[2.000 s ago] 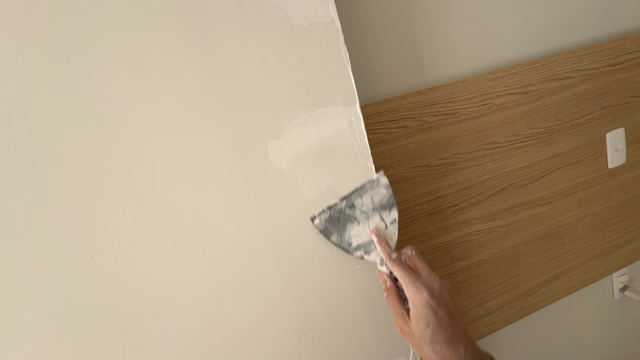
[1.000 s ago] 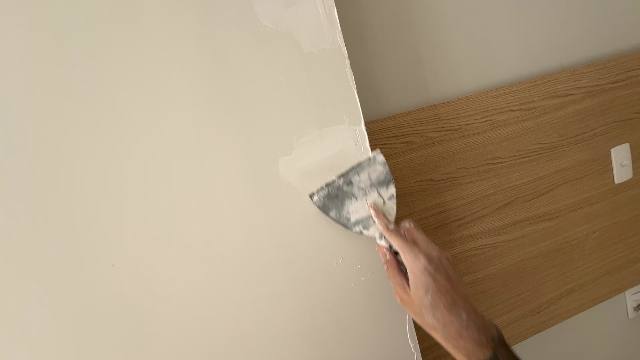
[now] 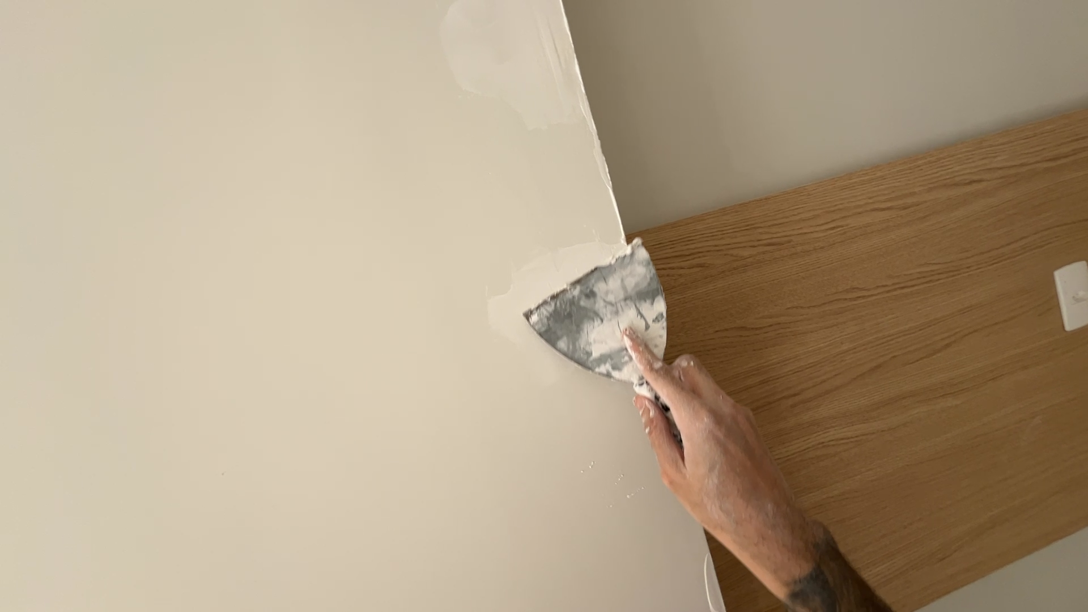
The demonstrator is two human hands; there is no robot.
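Observation:
My right hand (image 3: 722,459), dusted with white compound, grips the handle of a wide putty knife (image 3: 599,319). The index finger presses on the blade's face, which is smeared with white and grey. The blade lies against a beige wall (image 3: 255,306), its right corner at the wall's outer edge and a bead of compound on that corner. Damp-looking filler (image 3: 544,272) shows just past the blade's front edge, and a larger filler patch (image 3: 510,59) lies higher up along the same edge. My left hand is out of view.
A wood-grain panel (image 3: 892,365) runs behind the wall's edge at the right, with a white switch plate (image 3: 1071,296) on it. Above the panel is a greyish wall (image 3: 807,85). Small white specks (image 3: 620,484) dot the near wall below the blade.
The putty knife has moved up along the wall's edge with my right hand and now covers part of the filler patch that showed more fully before. The view has shifted somewhat.

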